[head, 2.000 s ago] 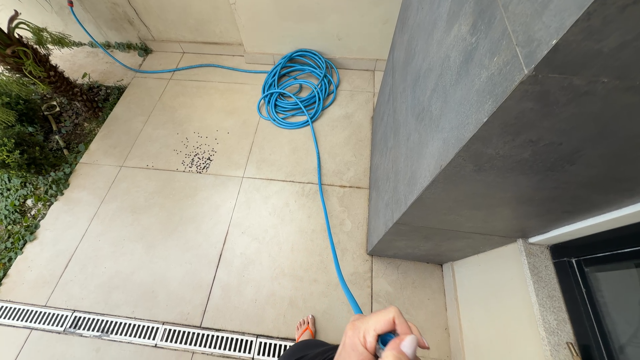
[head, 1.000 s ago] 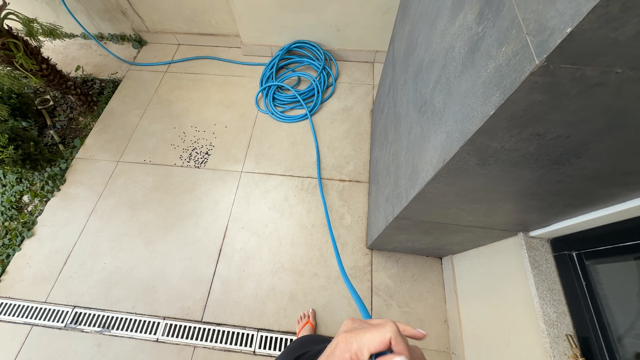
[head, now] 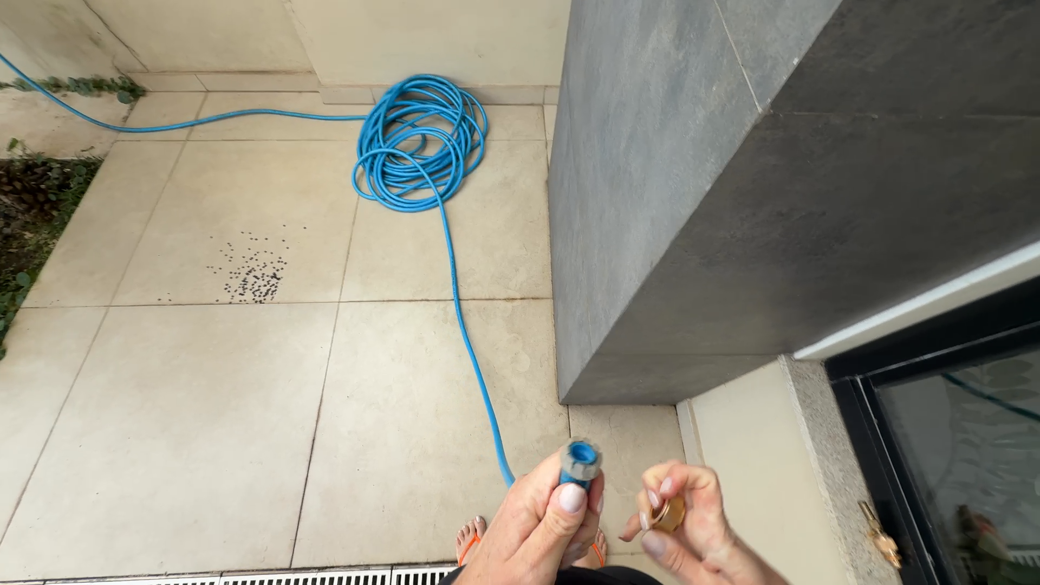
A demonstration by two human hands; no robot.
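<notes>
My left hand (head: 540, 520), low in the centre of the head view, is closed around the end of a blue garden hose (head: 475, 366). A worn grey collar (head: 581, 459) surrounds the hose's open mouth, which faces up above my thumb. To its right, apart from the hose, my right hand (head: 691, 520) holds a brass-coloured ring-shaped fitting (head: 669, 515) between thumb and fingers. From my left hand the hose runs up the floor to a loose coil (head: 422, 146) by the wall.
A brass hose nozzle (head: 879, 535) lies on the stone ledge (head: 841, 455) beside a black-framed glass door (head: 959, 439). A grey tiled block (head: 691, 203) juts in at right. Dark pellets (head: 256, 276) are scattered on the tiles. A drain grate (head: 309, 578) crosses the bottom; plants edge the left.
My right hand with the brass-coloured fitting has come into view. The hose end, hidden or barely seen before, now shows its collar and mouth in my left hand. The view has shifted slightly.
</notes>
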